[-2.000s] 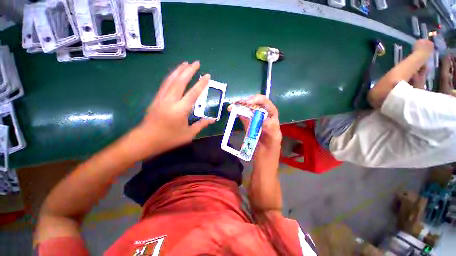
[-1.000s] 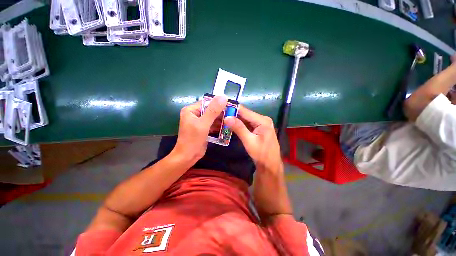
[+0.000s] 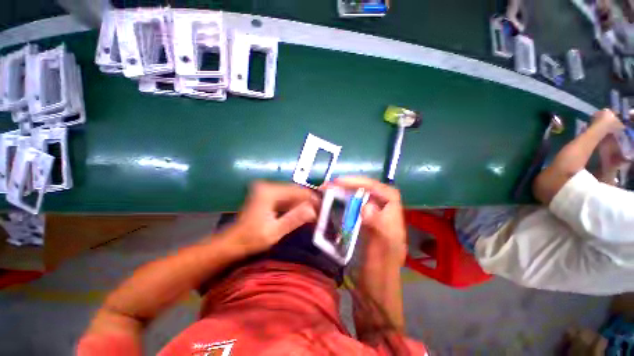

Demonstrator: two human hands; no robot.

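The housing (image 3: pixel 331 240), a pale rectangular shell with a blue part and some green inside, is tilted in my right hand (image 3: pixel 382 212) above my lap, in front of the bench edge. My left hand (image 3: pixel 274 215) is blurred at its left side, fingers bent; whether it touches the housing is unclear. An empty face frame (image 3: pixel 304 164) lies on the green bench just beyond my hands. The mallet (image 3: pixel 396 149) lies to its right, yellow-green face to the left, its grip end hidden behind my right hand.
Stacked frames (image 3: pixel 252 66) lie at the back left, and more stacked frames (image 3: pixel 50 83) at the far left. Beyond the pale strip (image 3: pixel 361 43) a unit (image 3: pixel 363 7) shows on the dark surface. A co-worker (image 3: pixel 591 208), another mallet (image 3: pixel 539 163) and a red stool (image 3: pixel 445 254) are at right.
The view has shifted, showing more of the area beyond the strip. The housing has tilted and moved toward the right hand; the left hand's thumb is no longer over it.
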